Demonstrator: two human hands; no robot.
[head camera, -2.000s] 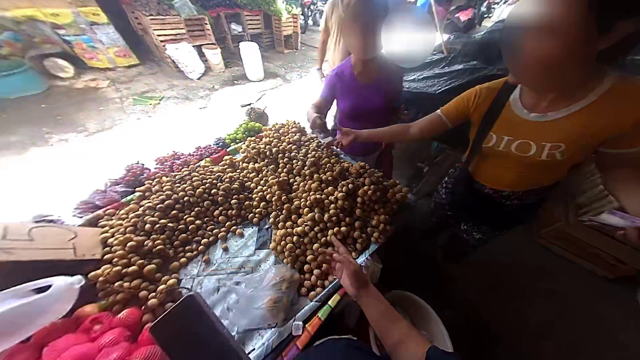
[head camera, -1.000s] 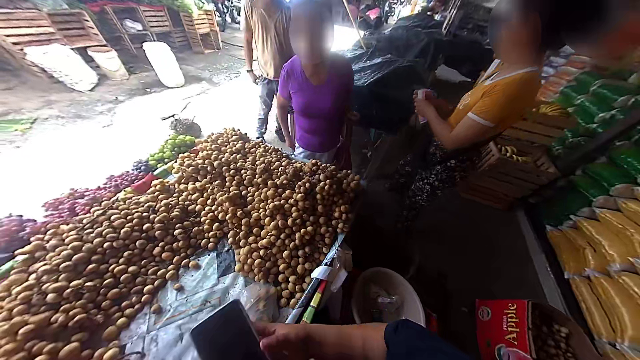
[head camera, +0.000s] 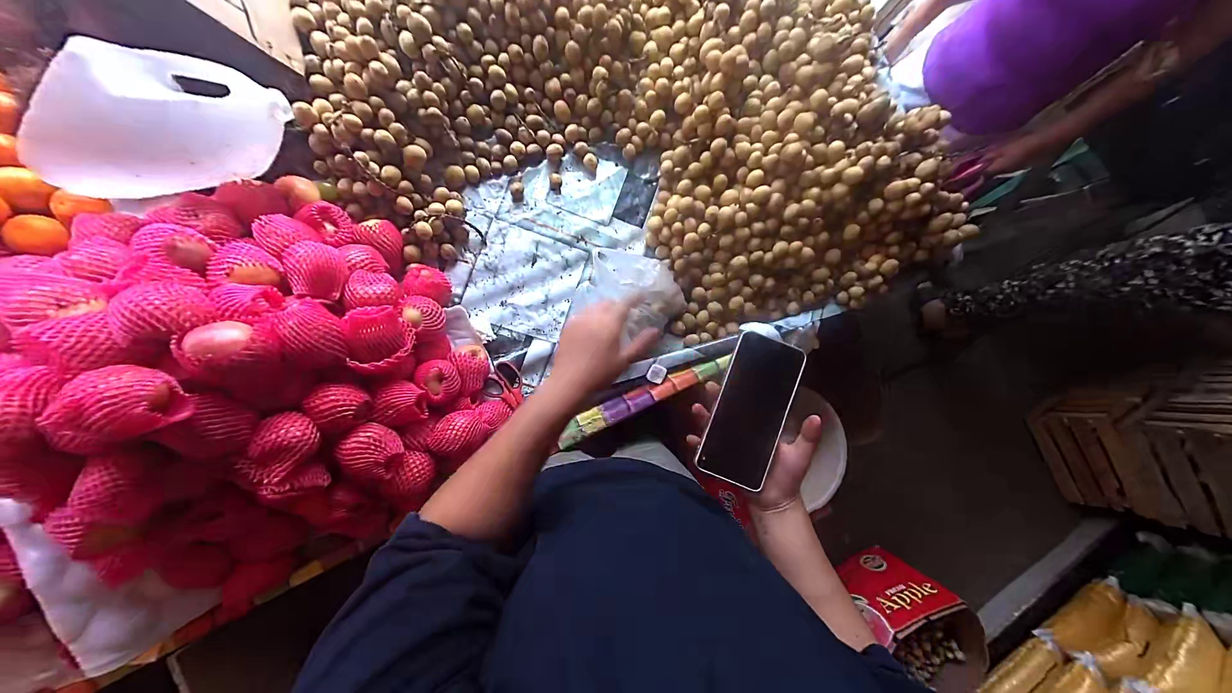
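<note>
My left hand (head camera: 602, 342), slightly blurred, reaches over the stall to a crumpled clear plastic bag (head camera: 635, 279); its fingers overlap the bag, and whether they grip it cannot be told. The bag lies on grey-white sheeting (head camera: 525, 274) beside a large heap of longan-like round brown fruit (head camera: 770, 183). Palm up, my right hand (head camera: 784, 452) holds a smartphone (head camera: 751, 409) with a dark screen, just outside the stall's edge. Left of my left hand are many fruits in pink foam nets (head camera: 308, 337), with red-handled scissors (head camera: 502, 382) at their edge.
Oranges (head camera: 34, 233) and a white plastic bag (head camera: 144, 120) are at upper left. A person in purple (head camera: 1030, 58) stands beyond the heap. Below my right arm are a pale basin (head camera: 830, 452) and a red apple carton (head camera: 900, 592); wooden crates (head camera: 1136, 443) stand at right.
My right hand, empty over the fruit heap two seconds ago, now holds the phone. My left hand has come into view by the plastic bag. The view has swung down and left.
</note>
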